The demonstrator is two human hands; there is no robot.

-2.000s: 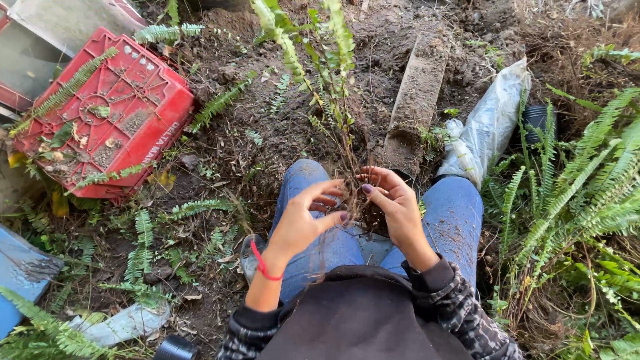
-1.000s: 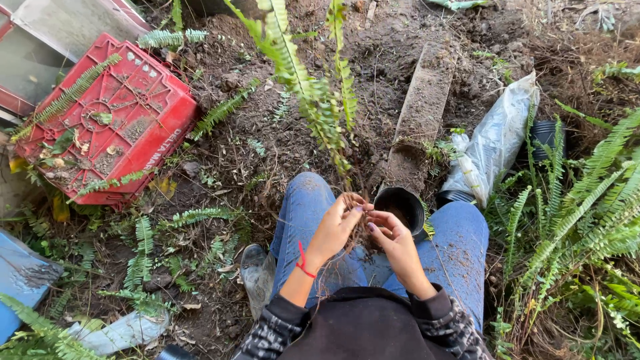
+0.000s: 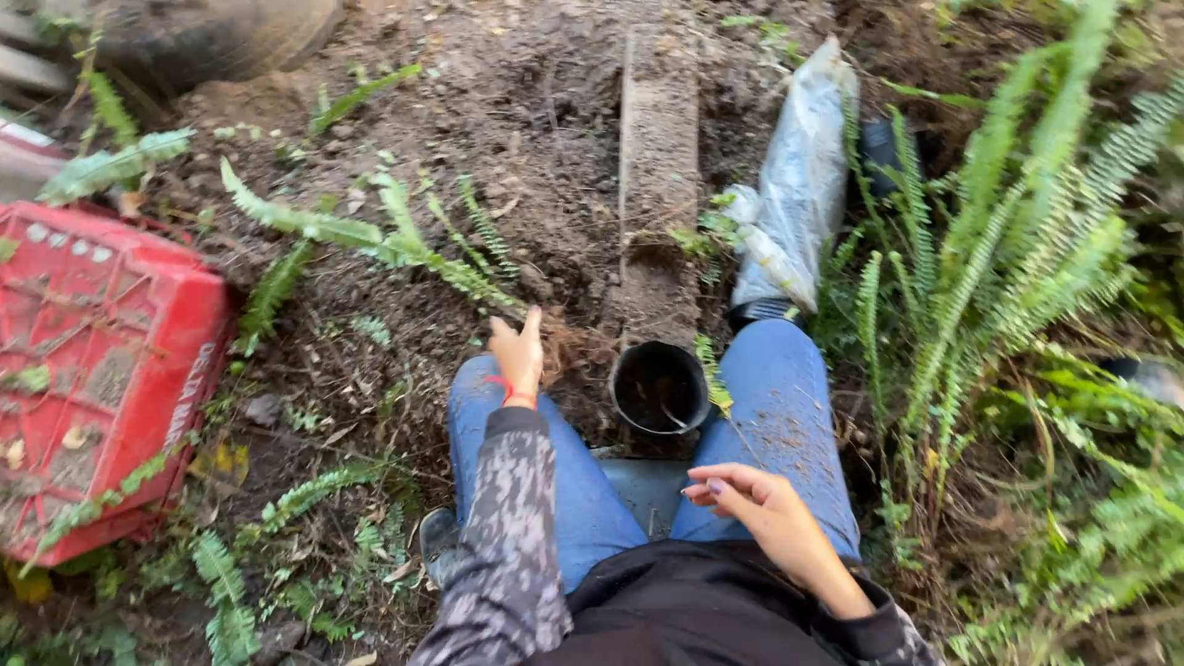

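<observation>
My left hand (image 3: 518, 354), with a red string at its wrist, is at the base of a fern plant (image 3: 407, 245) whose fronds lean to the upper left over the soil. Brown fibrous roots (image 3: 569, 345) stick out to the right of the fingers; the hand seems closed around the stem end. My right hand (image 3: 740, 499) is over my lap near the right thigh, fingers loosely bent and thumb near them, with nothing visible in it. Between my knees stands a round black plastic pot (image 3: 659, 388), its mouth facing up and its inside dark.
A dirty wooden board (image 3: 659, 166) lies on the soil beyond the pot. A filled clear plastic bag (image 3: 805, 176) is beyond my right knee. An overturned red plastic crate (image 3: 185, 370) is at left, a tire (image 3: 213, 37) at upper left, and dense ferns (image 3: 980, 277) at right.
Both hands were together at the fern's roots; now they are apart. My left hand has moved left with the fern, which has tilted over leftward, and my right hand has drawn back to my lap.
</observation>
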